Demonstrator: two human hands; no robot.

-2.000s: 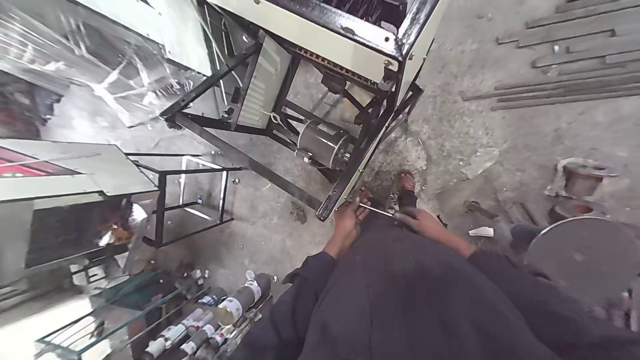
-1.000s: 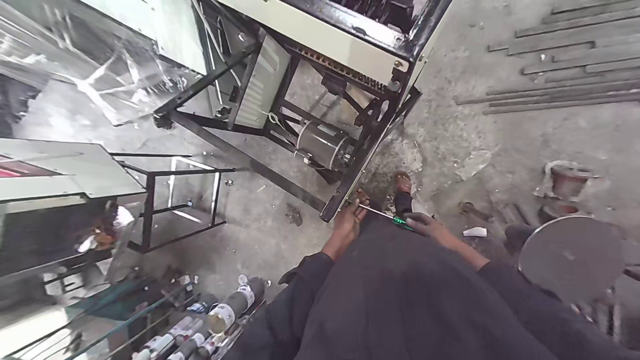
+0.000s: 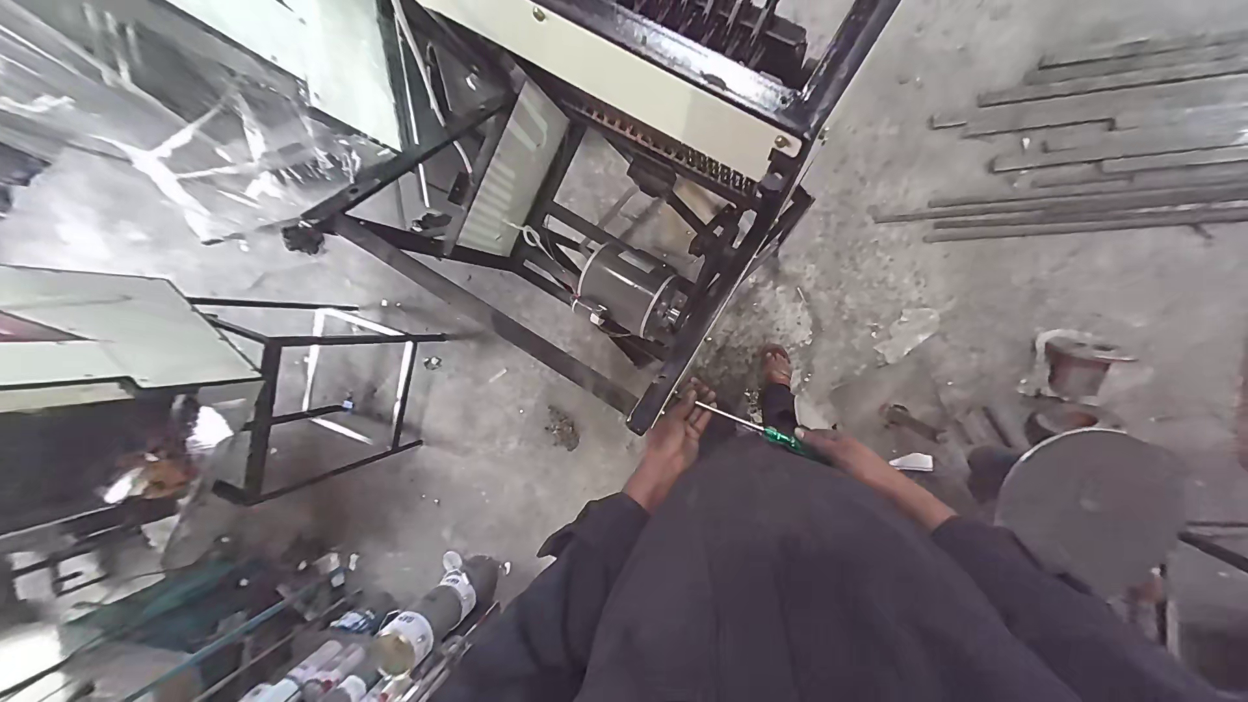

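My right hand (image 3: 824, 445) is closed on the green handle of a screwdriver (image 3: 783, 438), whose metal shaft points left. The shaft's far end reaches the fingers of my left hand (image 3: 685, 421), beside the lower end of a black metal machine frame (image 3: 651, 398). Whether my left fingers grip the tip or a small part there is too small to tell. Above my hands, inside the frame, sits a cylindrical electric motor (image 3: 631, 289) with wires. A chain (image 3: 673, 146) runs along under a cream panel (image 3: 643, 83) of the same machine.
Metal bars (image 3: 1102, 210) lie on the concrete floor at upper right. A round grey disc (image 3: 1092, 507) and a rusty metal pot (image 3: 1072, 369) stand at right. At left is another black frame (image 3: 341, 340) with a pale panel. Rolls (image 3: 429, 614) lie on a rack at lower left.
The screwdriver's green handle, hidden by my right hand two seconds ago, now shows in front of its fingers. My left hand stays by the frame's end.
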